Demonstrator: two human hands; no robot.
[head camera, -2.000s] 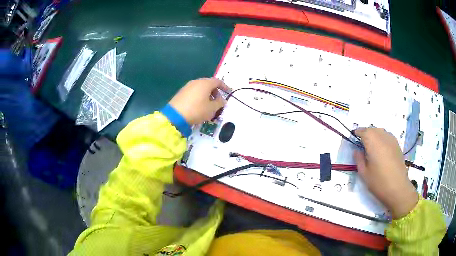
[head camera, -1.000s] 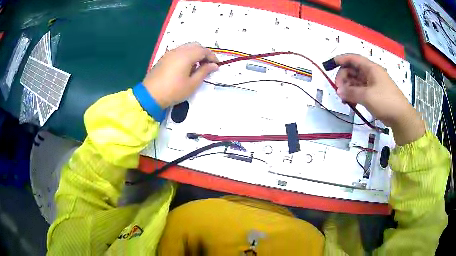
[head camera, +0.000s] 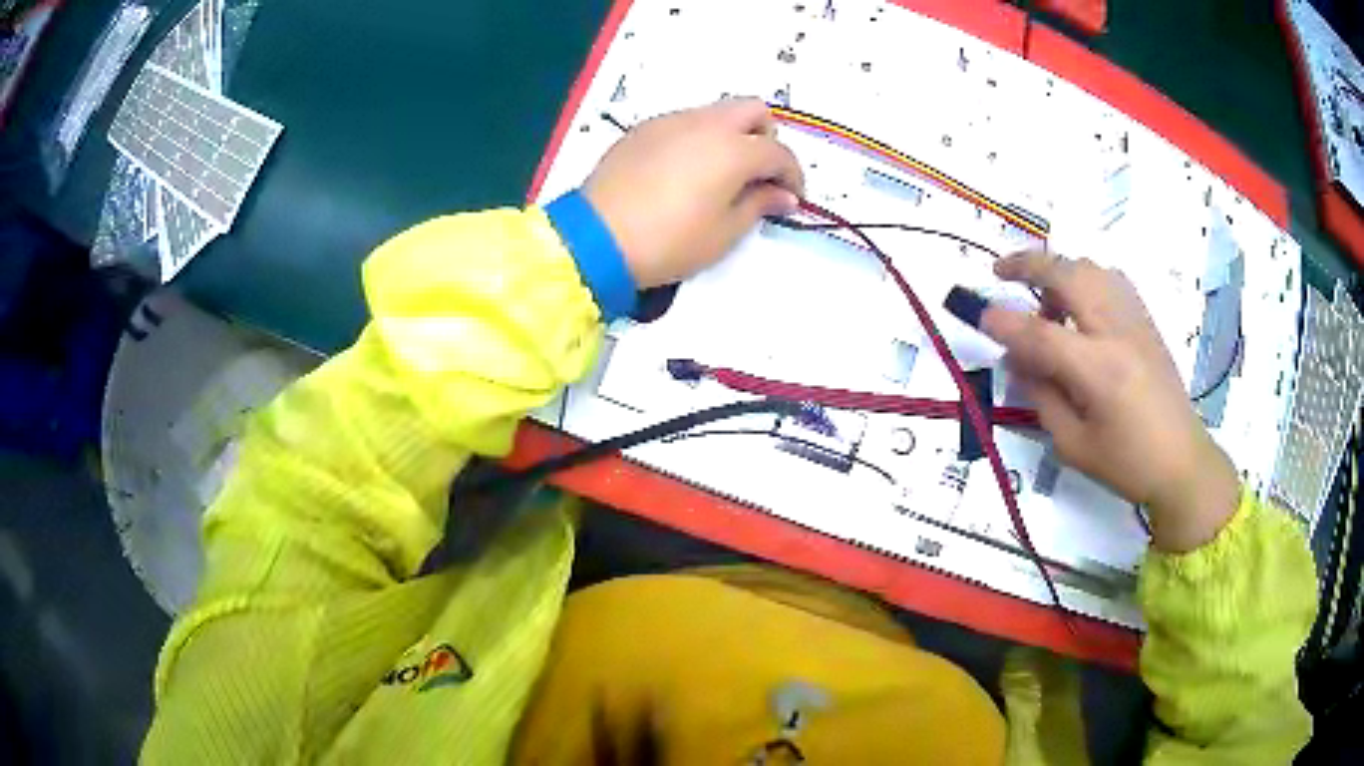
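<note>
A white display back (head camera: 748, 322) lies in front of me. My left hand (head camera: 696, 187) pinches a red-and-black cable bundle (head camera: 931, 326), which curves down across the plate to its lower edge. My right hand (head camera: 1100, 374) has a black tape piece (head camera: 966, 305) at a fingertip, above the plate. A thin black wire (head camera: 898, 229) runs between the hands. A second red cable bundle (head camera: 838, 398) lies across the lower plate under another black tape strip (head camera: 975, 422). A multicolour cable (head camera: 913, 165) lies near the upper middle. A black sleeved cable (head camera: 643, 434) crosses the front edge.
Red-orange foam (head camera: 718, 524) borders the panel. Sticker sheets (head camera: 195, 138) lie on the green surface at the left, and more sheets (head camera: 1324, 397) at the right. Part of another panel (head camera: 1328, 60) shows at the upper right. A round grey surface (head camera: 180, 434) is at the lower left.
The held cable's right end has left my right hand and now hangs down across the plate. My right hand still has the tape at its fingertip. The view has shifted.
</note>
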